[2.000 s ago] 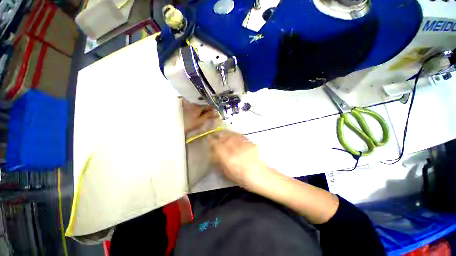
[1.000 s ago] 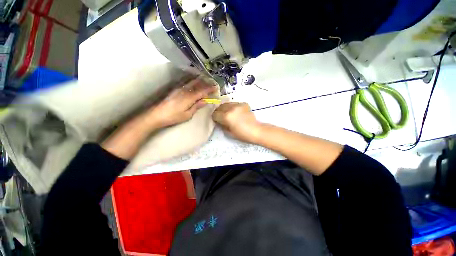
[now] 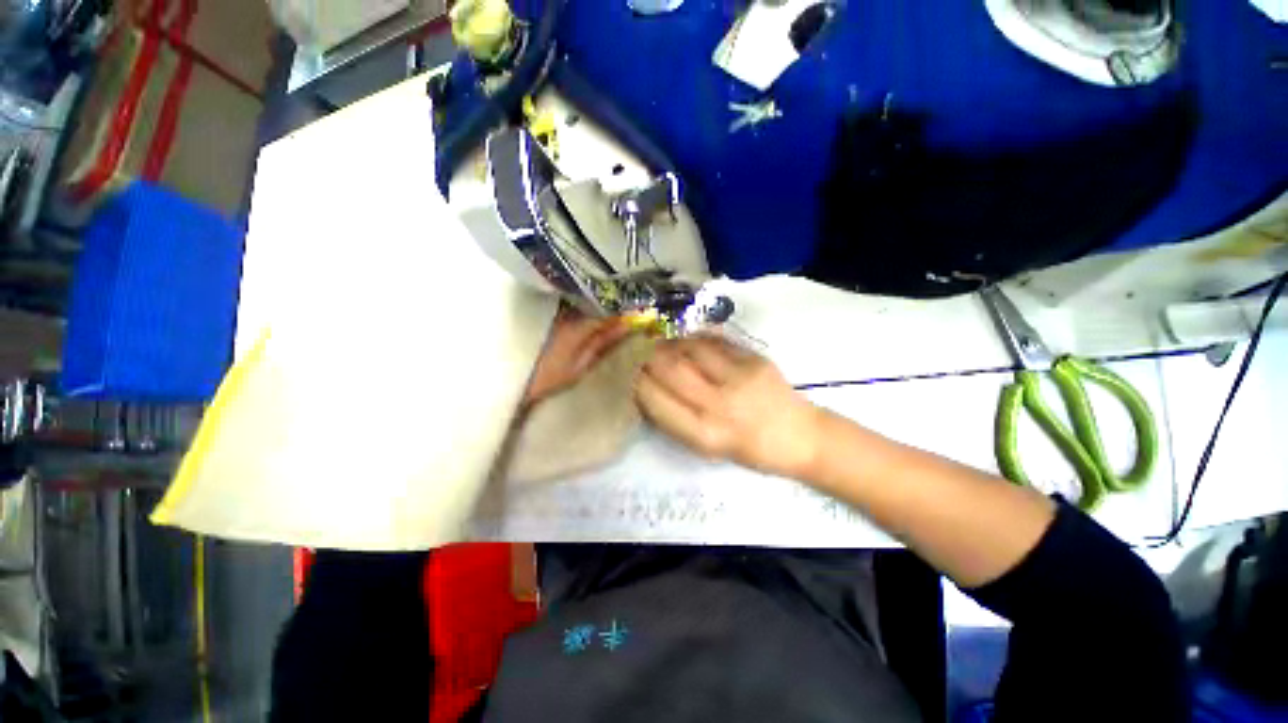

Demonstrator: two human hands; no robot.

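The beige bag panel [image 3: 382,339] lies over the left of the white table and hangs past its front edge, with a yellow edge at its lower left. A short yellow strip [image 3: 643,322] is at the presser foot [image 3: 664,302]. My left hand [image 3: 565,353] is partly hidden under the panel, fingers at the yellow strip and holding the panel's edge. My right hand [image 3: 728,407] is just right of it, fingertips bunched at the cloth's edge near the foot; whether it grips is hard to see.
The blue sewing machine head [image 3: 904,156] hangs over the table. Green-handled scissors [image 3: 1081,424] lie at right beside a black cord [image 3: 1226,410]. A red bin [image 3: 473,622] is below the front edge. A blue crate [image 3: 148,297] and a cardboard box [image 3: 170,106] are at left.
The panel, blurred and folded back over the left one second ago, now lies flatter and covers my left forearm. The yellow strip is closer to the foot. The camera view has shifted.
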